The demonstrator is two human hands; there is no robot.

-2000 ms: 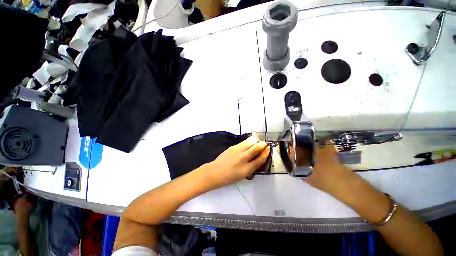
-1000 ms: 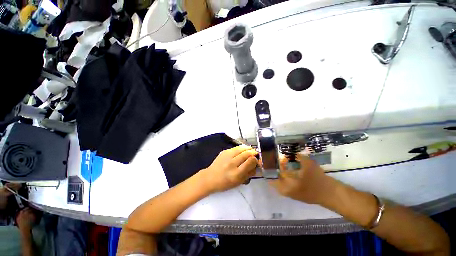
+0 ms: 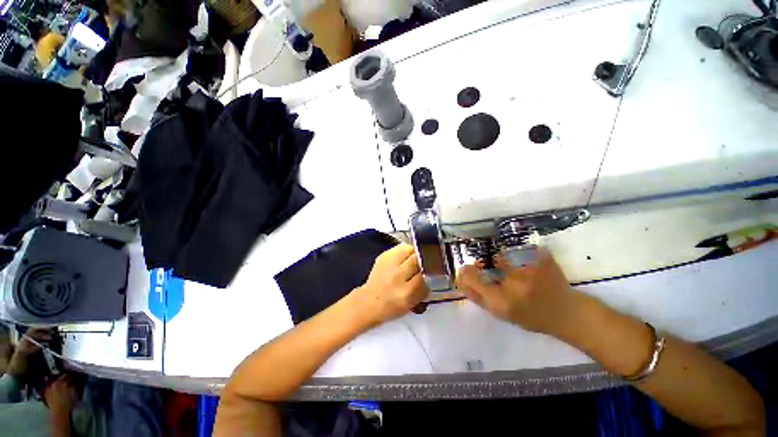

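Note:
A black cut piece (image 3: 334, 271) lies flat on the white table, its right end running under my left hand near the needle. My left hand (image 3: 397, 282) has its fingers closed on that end, left of the shiny metal guard (image 3: 431, 252). My right hand (image 3: 516, 290) is just right of the guard, below the thread tension assembly (image 3: 488, 250), fingers bent; whether it holds anything is hidden. The white sewing machine head (image 3: 512, 171) extends to the right. The needle and presser foot are hidden behind the guard and fingers.
A heap of black pieces (image 3: 226, 183) lies left of the machine. A grey box (image 3: 72, 275) and a black switch (image 3: 139, 335) are at the left. Snips (image 3: 738, 241) lie at the right. A ruler-marked edge (image 3: 341, 388) runs in front. Another person's hand (image 3: 60, 393) shows lower left.
The camera view has shifted, so the machine head appears further left. My right hand has moved from behind the guard to its right side. My left hand stays on the black piece.

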